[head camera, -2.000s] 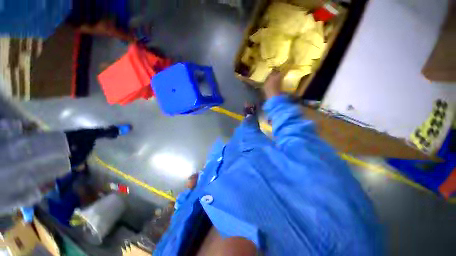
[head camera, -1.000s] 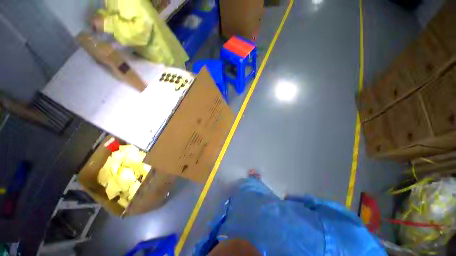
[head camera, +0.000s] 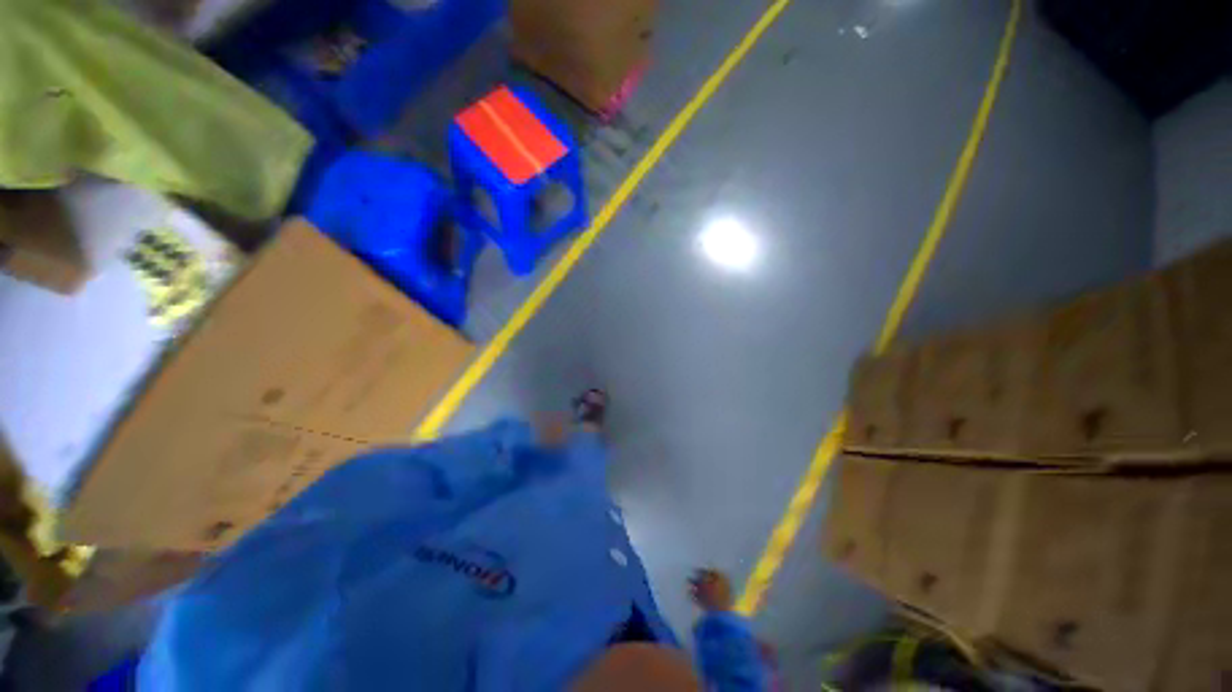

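Note:
My left hand (head camera: 554, 430) is a small blurred patch of skin at the end of the blue sleeve, low in the middle; its fingers and any held thing cannot be made out. My right hand (head camera: 709, 589) shows small and blurred beyond its blue cuff, over the grey floor near the right yellow line; whether it is open is unclear. A printed brown carton (head camera: 277, 385) stands against the white table at left, partly hidden by my blue shirt.
Stacked brown cartons (head camera: 1040, 460) stand at right. A blue stool with a red top (head camera: 511, 134) and another blue stool (head camera: 392, 223) stand beyond the carton. A yellow-green cloth (head camera: 135, 102) hangs over the white table (head camera: 74, 345). Yellow lines (head camera: 932, 243) mark the floor.
The view has turned from the open box of yellow pieces towards the aisle. My left hand was at that box two seconds ago and is now away from it. The stacked cartons appear closer.

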